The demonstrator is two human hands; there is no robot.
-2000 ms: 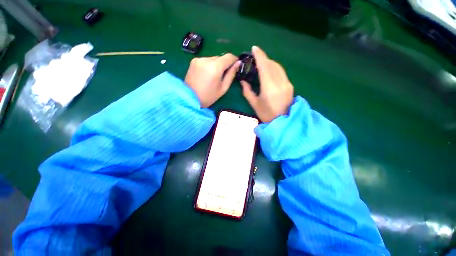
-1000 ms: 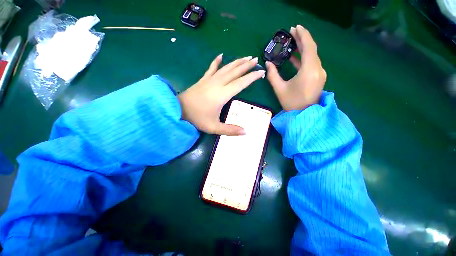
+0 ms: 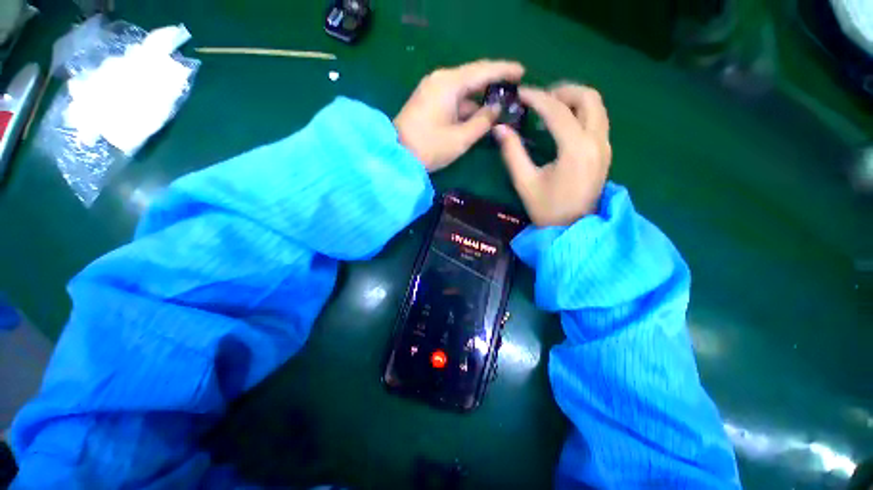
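A small black smartwatch body (image 3: 504, 103) is held between the fingers of both hands, above the phone's top edge; it is slightly blurred and partly covered by fingers. My left hand (image 3: 450, 113) grips its left side. My right hand (image 3: 567, 153) grips its right side. The smartphone (image 3: 455, 301) lies face up on the bench between my forearms. Its screen is dark with a red call button near the bottom. A second black unit (image 3: 347, 19) lies on the bench at the top.
The dark-green bench (image 3: 727, 220) is glossy. A thin wooden stick (image 3: 266, 53) lies at the upper left, with a small white scrap (image 3: 333, 75) near its right end. A clear bag with white contents (image 3: 124, 96) lies left. A white and red tool (image 3: 11, 110) is at the far left edge.
My left hand has moved up from over the phone to the unit, which is lower and nearer the middle. The phone screen has turned from white to a dark call screen.
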